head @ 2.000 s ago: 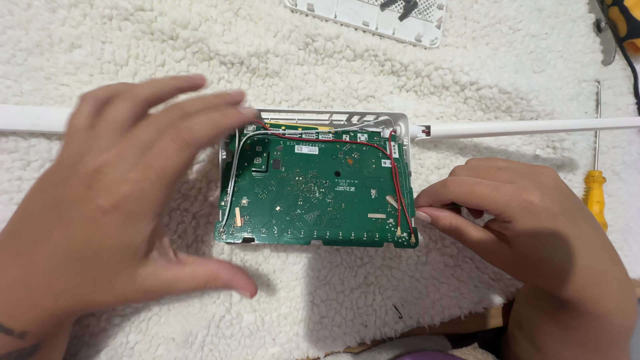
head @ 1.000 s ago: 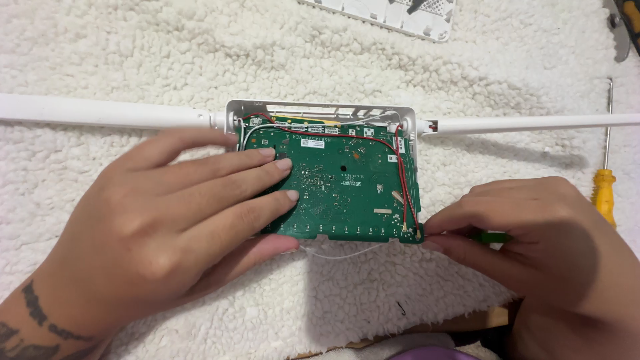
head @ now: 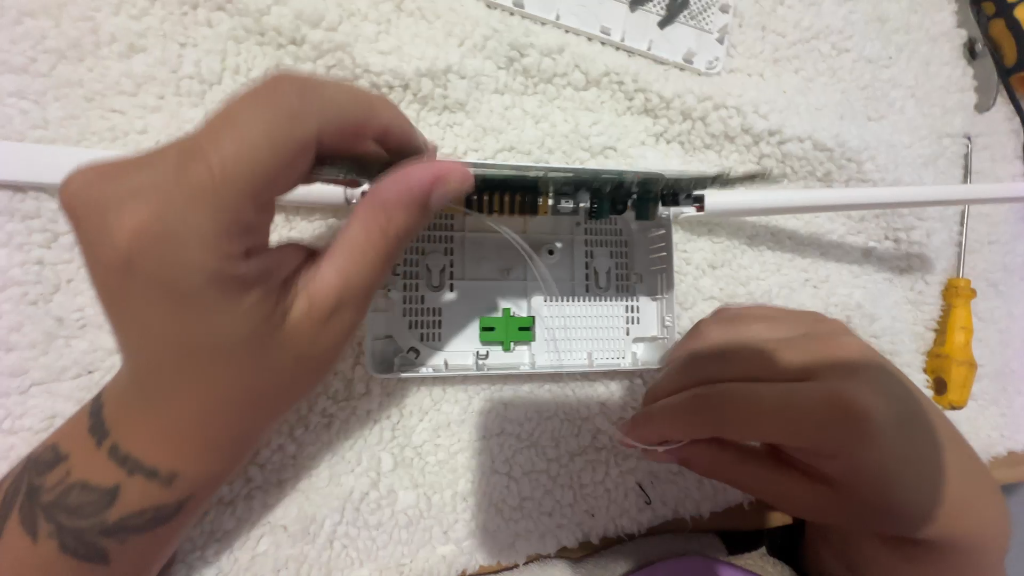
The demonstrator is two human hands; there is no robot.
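My left hand [head: 264,216] pinches the edge of the circuit board [head: 576,178], which stands tilted up, nearly edge-on, at the back of the white plastic router housing [head: 496,248]. Ports and connectors line the board's underside. In the bared housing lies a green fiber-optic adapter [head: 507,329]. A thin clear fiber [head: 524,250] curves down from the board over the vented floor. Off the housing's front right corner, my right hand [head: 768,408] holds a thin white strand between thumb and fingers. White antennas [head: 848,198] reach out on both sides.
Everything rests on a fluffy white blanket [head: 816,96]. A screwdriver with a yellow handle [head: 952,344] lies at the right. Part of a white vented cover [head: 632,32] is at the top. A metal tool [head: 982,68] shows at the upper right edge.
The circuit board, flat in the housing before, is now lifted and tilted up by my left hand, uncovering the adapter. My right hand has moved away from the board's front corner.
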